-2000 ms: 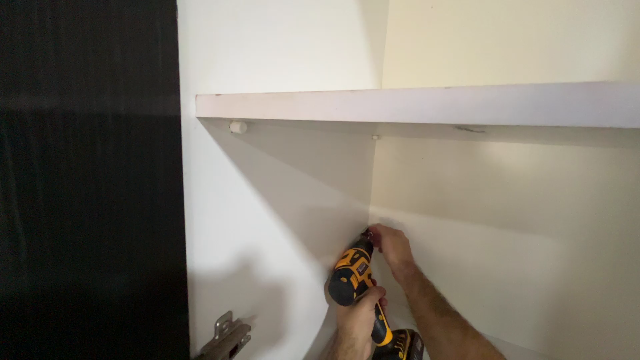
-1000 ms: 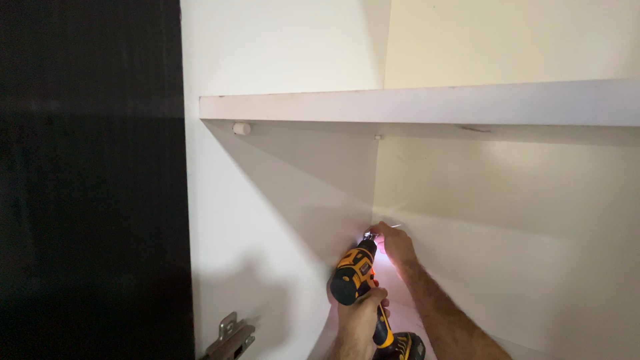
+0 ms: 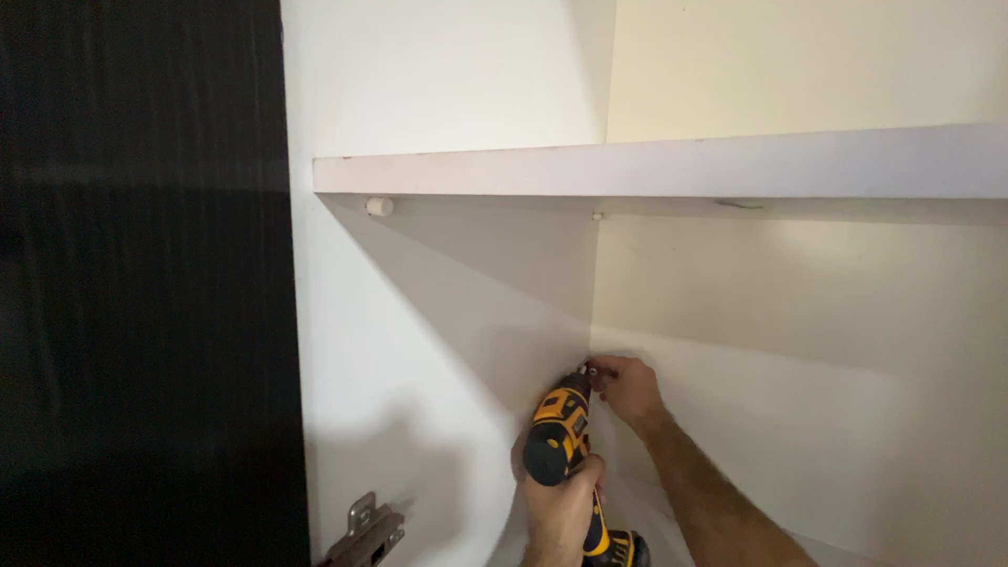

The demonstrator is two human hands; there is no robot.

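My left hand (image 3: 561, 500) is wrapped around the handle of a yellow and black cordless drill (image 3: 561, 429), which points up toward the back corner under the shelf. Beside the drill's front end, the bent fingers of my right hand (image 3: 630, 390) pinch a small metal piece (image 3: 593, 371), perhaps a screw; its exact shape is too small to tell. The drill's tip (image 3: 583, 368) is close to those fingertips, against the corner of the white cabinet panels. Part of the drill's handle is hidden by my left hand.
A white shelf (image 3: 646, 169) spans the cabinet above my hands, with a white round peg (image 3: 379, 206) and a smaller support (image 3: 597, 216) beneath it. A metal hinge (image 3: 366, 531) juts from the side panel at lower left. A dark panel (image 3: 146, 283) stands at far left.
The bright glow at the drill's front one second ago is gone. Both hands remain at the same corner, with the drill still in my left hand.
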